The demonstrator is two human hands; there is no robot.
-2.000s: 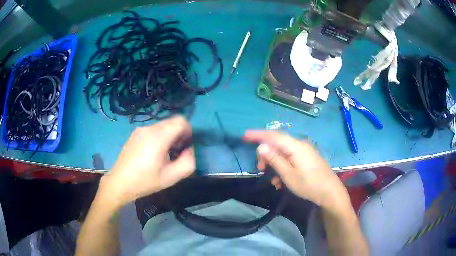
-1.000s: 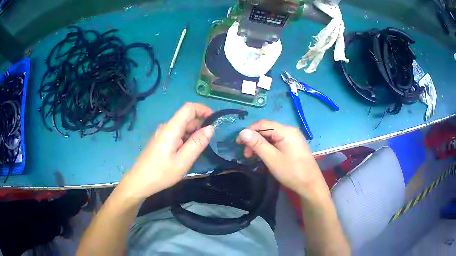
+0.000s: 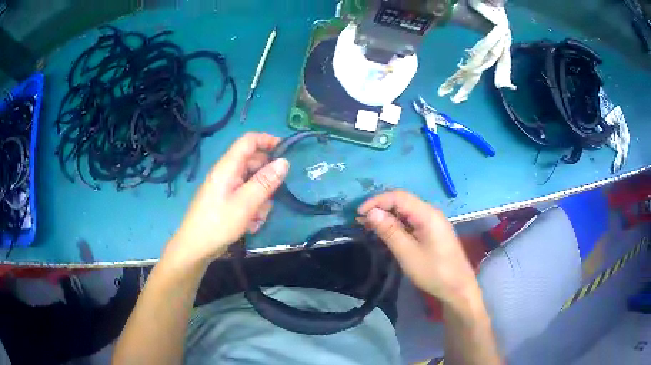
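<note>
My left hand holds a thin black C-shaped headband inner strip over the bench edge, its opening facing right. My right hand is at the strip's lower end, thumb and forefinger pinched together at a small dark piece, perhaps the headphone wire; it is too small to tell. A thick black padded headband lies in an arc over my lap, below both hands. Its upper right part passes near my right hand and is partly hidden.
Strip pile at left, blue parts tray at the far left. Pen-shaped tool beside the pile. Green press at centre back, clear scraps before it. Blue side cutters and stacked headbands at right. Grey chair below.
The strip has turned in my left hand and now opens right, with its lower end near my right hand. My right hand has moved slightly down and right. The padded headband stays over my lap.
</note>
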